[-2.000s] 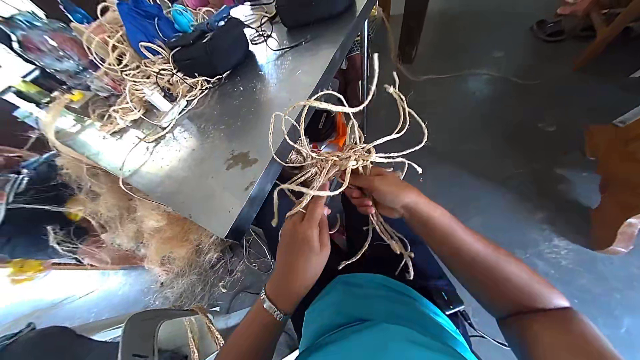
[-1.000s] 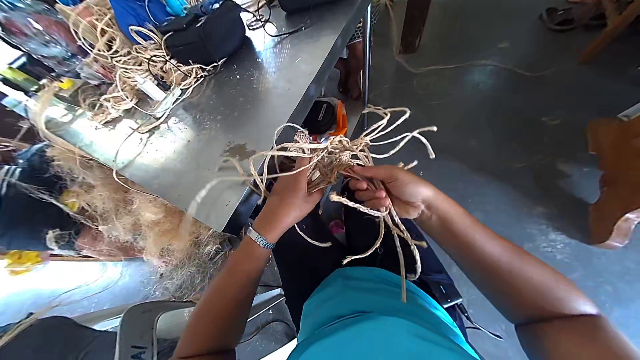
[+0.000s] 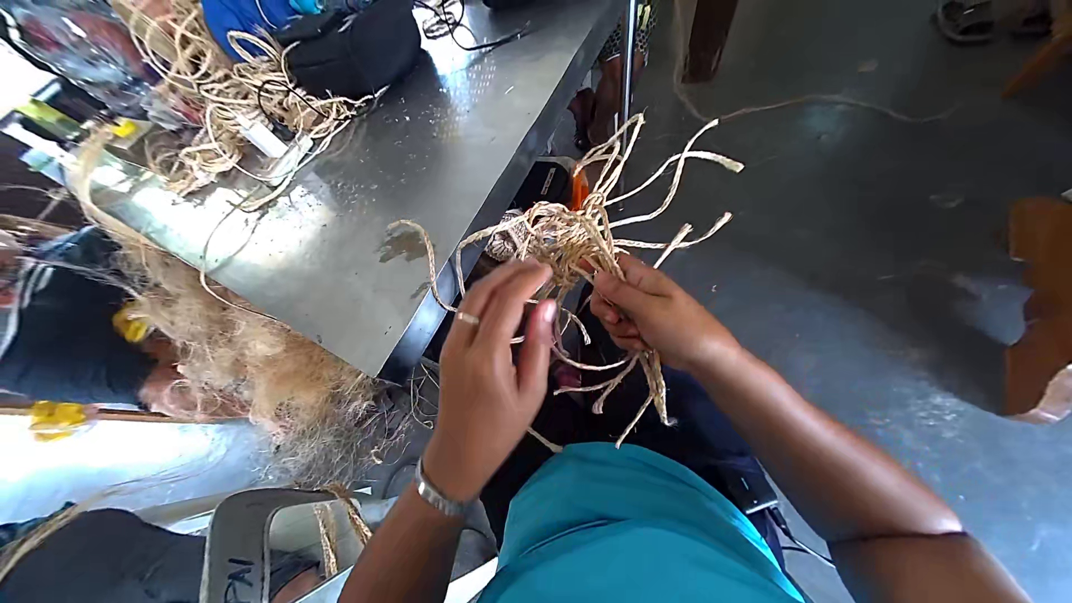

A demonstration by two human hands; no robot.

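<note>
A knotted bundle of natural-fibre cord hangs over my lap, its loose ends spreading out on all sides. My right hand is closed around its right lower part, and several cord ends hang below that fist. On the bundle's left side is my left hand, thumb and fingers apart, fingertips beside the cords; whether they touch is hard to tell. Behind the bundle, a black and orange object shows partly, low beside the table.
The metal-topped table has its corner left of my hands. On it lie a cord pile, a black pouch and a blue bag. Loose fibre hangs off its edge. A chair back stands lower left; a person's foot is behind the table.
My left hand, on the bundle one second ago, has its fingers spread and has come partly away. My right hand still holds the cords.
</note>
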